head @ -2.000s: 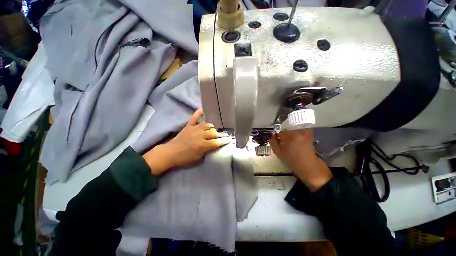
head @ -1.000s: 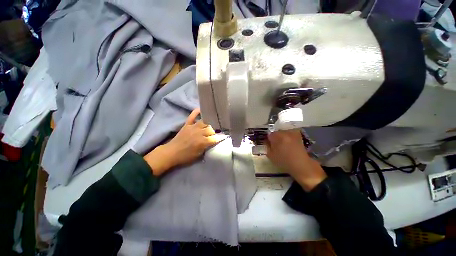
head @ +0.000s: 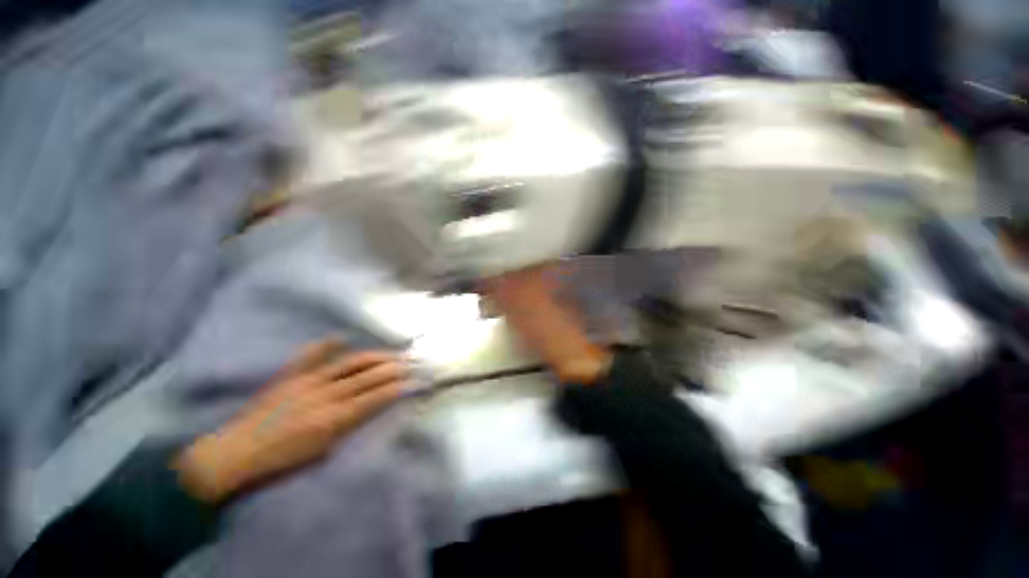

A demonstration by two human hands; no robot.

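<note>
The whole view is heavily blurred. A light grey garment panel (head: 339,497) lies on the table left of the sewing machine head (head: 485,147) and hangs over the front edge. My left hand (head: 310,412) lies flat on the panel, fingers pointing right towards the bright needle area. My right hand (head: 547,316) reaches up under the machine head, right of the bright area; its fingertips are blurred and partly hidden by the head. The presser foot and needle cannot be made out.
A large heap of grey panels (head: 147,215) lies on the far left. The white table (head: 530,446) shows in front of the machine, with its front edge below. The machine arm (head: 779,181) extends right. Something purple (head: 677,28) is behind it.
The view has swung and blurred, shifting the machine left in the picture. My left hand has moved away from the needle area, down and left. My right hand remains beneath the head.
</note>
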